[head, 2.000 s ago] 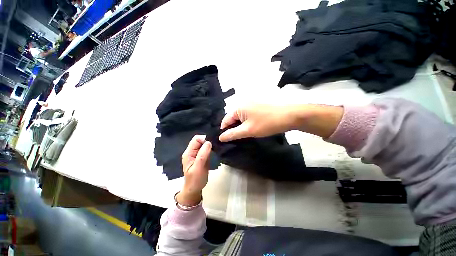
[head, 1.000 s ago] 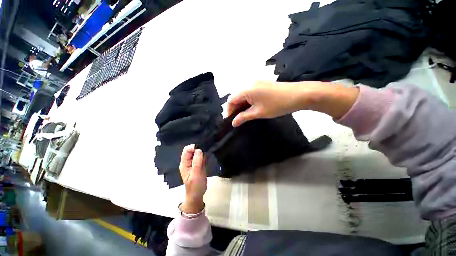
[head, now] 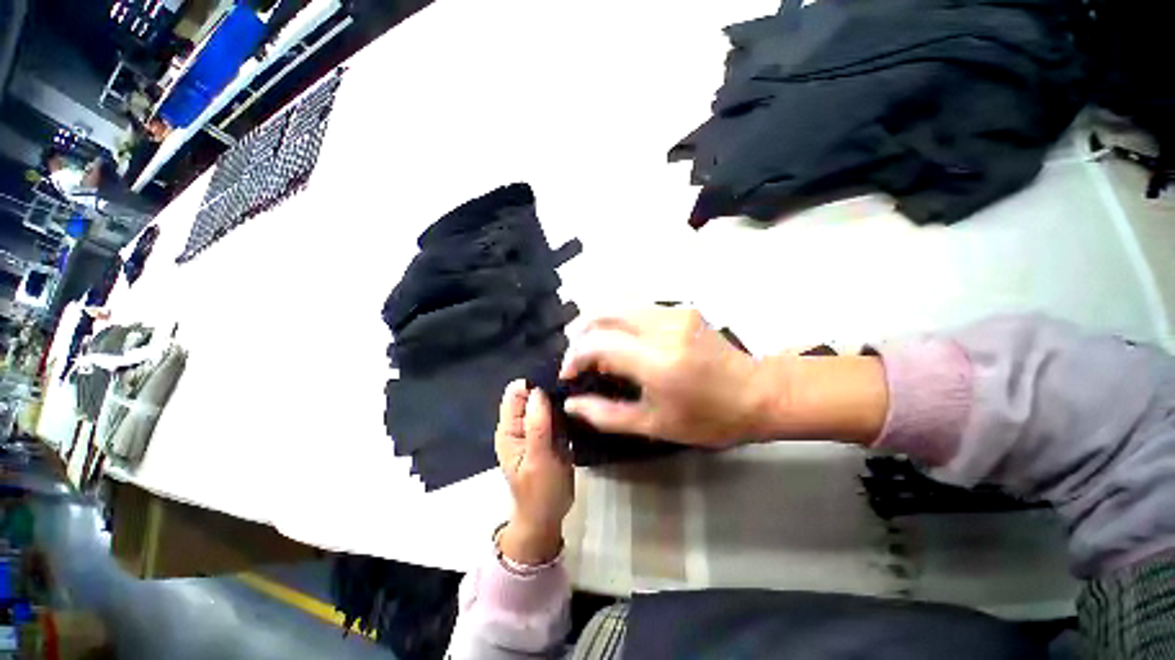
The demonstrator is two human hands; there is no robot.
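A limp black cut panel [head: 619,450] lies in front of me, largely hidden under my right hand and wrist. My right hand [head: 664,380] has its fingers curled over the panel's left part and grips it. My left hand [head: 536,454] pinches the panel's left edge with thumb and fingers. Just left of my hands is a stack of black panels [head: 467,335] with small tabs sticking out at its right side. A row of black strips [head: 947,490] lies at right, partly covered by my right forearm.
A broad pile of black panels [head: 889,110] lies at the upper right. Black-and-white patterned pieces [head: 264,168] lie at the far left, and a grey-green tied bundle [head: 135,393] is at the left table edge. The near table edge runs below my hands.
My right hand has come down and now curls over the panel. The panel's raised right part has dropped and is mostly covered. My left hand has shifted slightly right.
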